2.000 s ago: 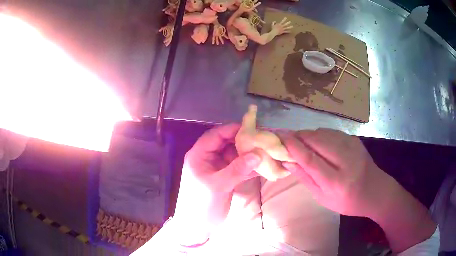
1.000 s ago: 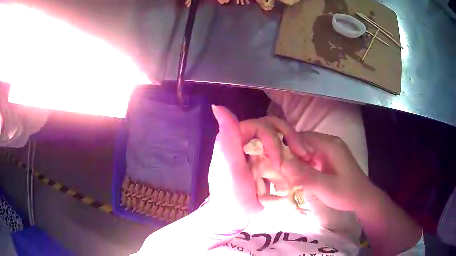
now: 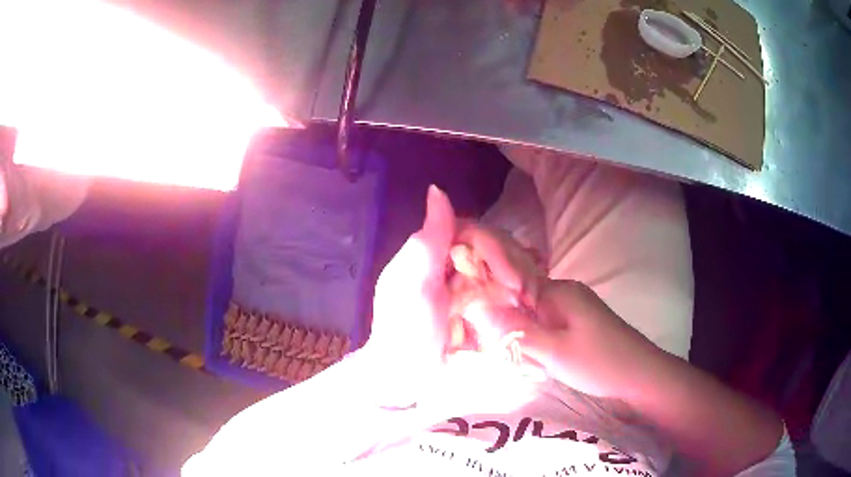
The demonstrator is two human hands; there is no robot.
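Note:
A pale tan moulded figure (image 3: 471,264) is between my two hands, close to my shirt. Bright glare and my fingers hide most of it; a small rounded part and some thin splayed fingers show. My left hand (image 3: 415,279) is overexposed, its thumb or a finger pointing up, its palm side against the figure. My right hand (image 3: 560,321) is closed over the figure from the right, its fingers meeting my left hand. The exact grip of each finger is hidden.
A brown cardboard (image 3: 606,70) with a dark wet stain, a white dish (image 3: 670,34) and thin sticks (image 3: 714,67) lies on the metal table (image 3: 448,84). A blue tray (image 3: 371,219) with rows of tan pieces (image 3: 280,347) is low at left. A dark rod (image 3: 352,84) crosses the table edge beside a glaring lamp (image 3: 121,102).
My view has swung down and left, so the figure heap is out of view. My hands have come nearer my body and closed around the figure, which earlier showed clearly between my fingertips.

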